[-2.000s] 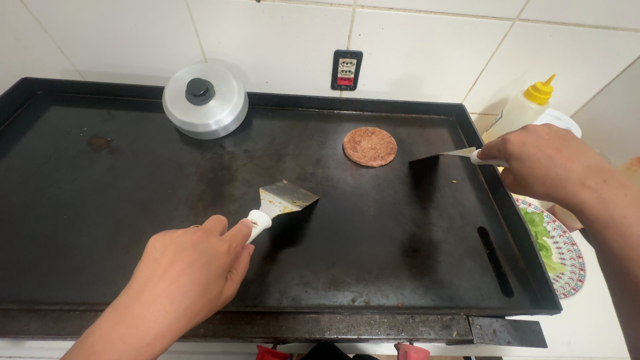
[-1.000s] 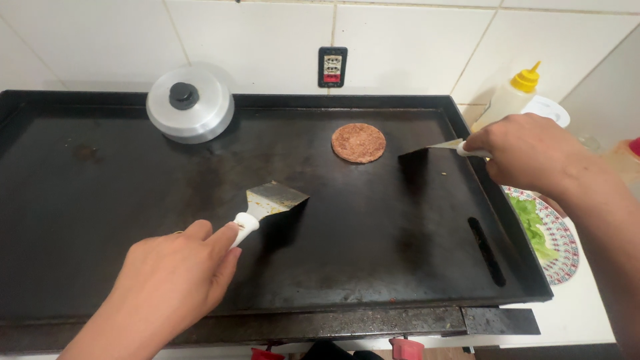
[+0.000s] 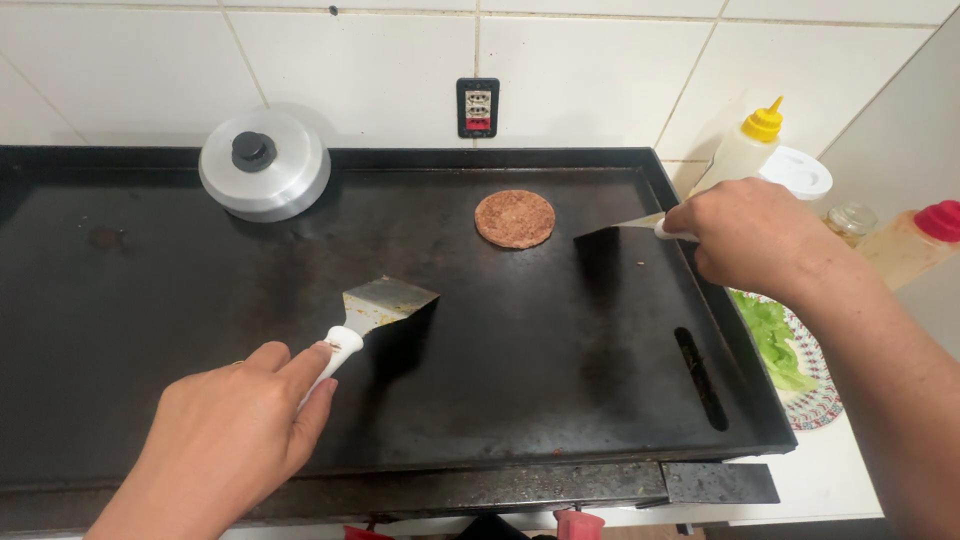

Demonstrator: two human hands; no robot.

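Observation:
My left hand (image 3: 240,412) grips the white handle of a metal spatula (image 3: 386,300), whose blade is over the middle of the black griddle (image 3: 495,390). My right hand (image 3: 750,232) holds the white handle of a second spatula (image 3: 637,223) above the griddle's right rim, its blade pointing left. A round browned burger patty (image 3: 515,218) lies on the griddle, a little left of that blade and apart from it. An aluminium lid (image 3: 265,169) with a black knob sits at the back left of the griddle.
Right of the griddle are a squeeze bottle with a yellow cap (image 3: 739,154), a white lid (image 3: 796,172), a glass jar (image 3: 851,219), a bottle with a red cap (image 3: 911,236) and a patterned plate (image 3: 817,375) with lettuce (image 3: 772,337). A power outlet (image 3: 478,107) is on the tiled wall behind. The griddle has a slot (image 3: 700,379) near its right edge.

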